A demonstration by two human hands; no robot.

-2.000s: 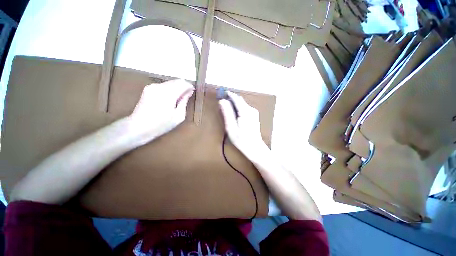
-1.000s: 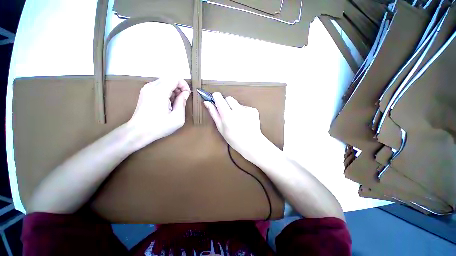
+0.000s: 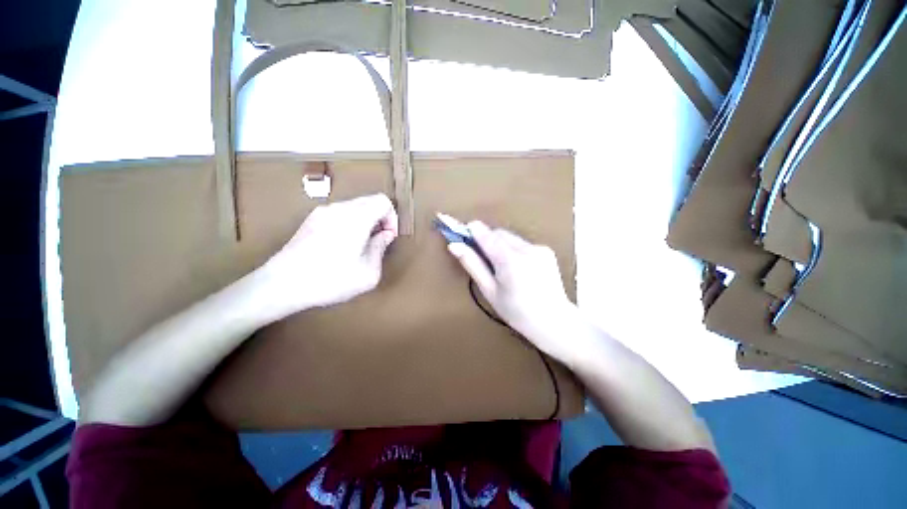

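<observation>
A tan bag panel [image 3: 398,348] lies flat in front of me. Its long strap handle [image 3: 401,109] runs up out of view, with both ends flat on the panel. A small brown tab with a pale piece [image 3: 316,185] lies between the handle ends. My left hand [image 3: 343,249] rests on the panel, fingertips pinched at the left edge of the right handle end; any thread there is too fine to see. My right hand [image 3: 512,273] holds dark snips [image 3: 453,233], tip pointing up-left, right of that handle end. A black cord [image 3: 542,358] trails from it.
Flat tan panels [image 3: 497,50] lie beyond the work on the white table [image 3: 622,298]. A tall overlapping pile of panels [image 3: 845,239] with pale edges stands at the right. A smaller handle arch [image 3: 308,46] shows behind the long strap. Metal frame bars [image 3: 25,89] show at the far left.
Both hands have moved down the right handle end toward its bottom. The snips have drawn away from the strap to the right. The tab with the pale piece has come into view.
</observation>
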